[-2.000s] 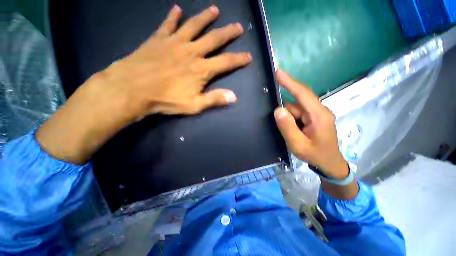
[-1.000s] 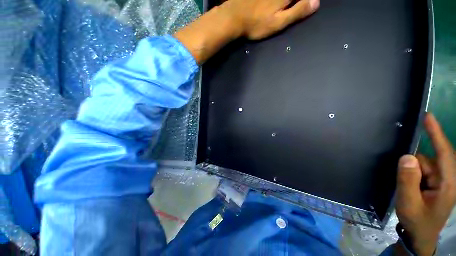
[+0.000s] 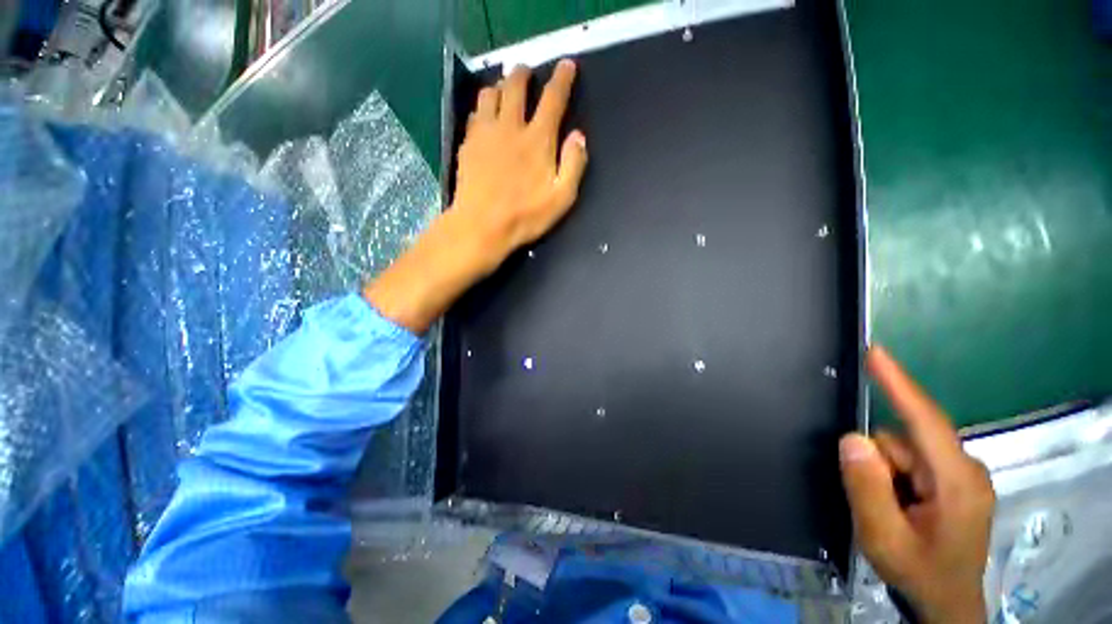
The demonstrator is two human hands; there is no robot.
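A metal cover (image 3: 863,244) with folded edges lies in front of me, lined with a black insulation sheet (image 3: 646,305) that has small pale dots or holes. Its near edge is a perforated edge (image 3: 732,556) against my coat. A pale strip (image 3: 634,31) of bare metal shows along the far end. My left hand (image 3: 518,165) lies flat on the sheet near the far left corner, fingers slightly apart. My right hand (image 3: 921,494) is at the right edge, thumb inside and index finger stretched along the outside, gripping the rim.
Panels with blue film in bubble bags (image 3: 207,280) stand at the left. A loose bubble bag (image 3: 366,183) lies beside the cover's left side. The green belt (image 3: 988,244) runs behind and right. A clear plastic bag (image 3: 1061,524) hangs at the lower right by a metal rail (image 3: 1037,441).
The view has shifted left and takes in more of the cover's far end. My left hand has moved from the sheet's middle to its far left corner. My right hand stays at the right edge.
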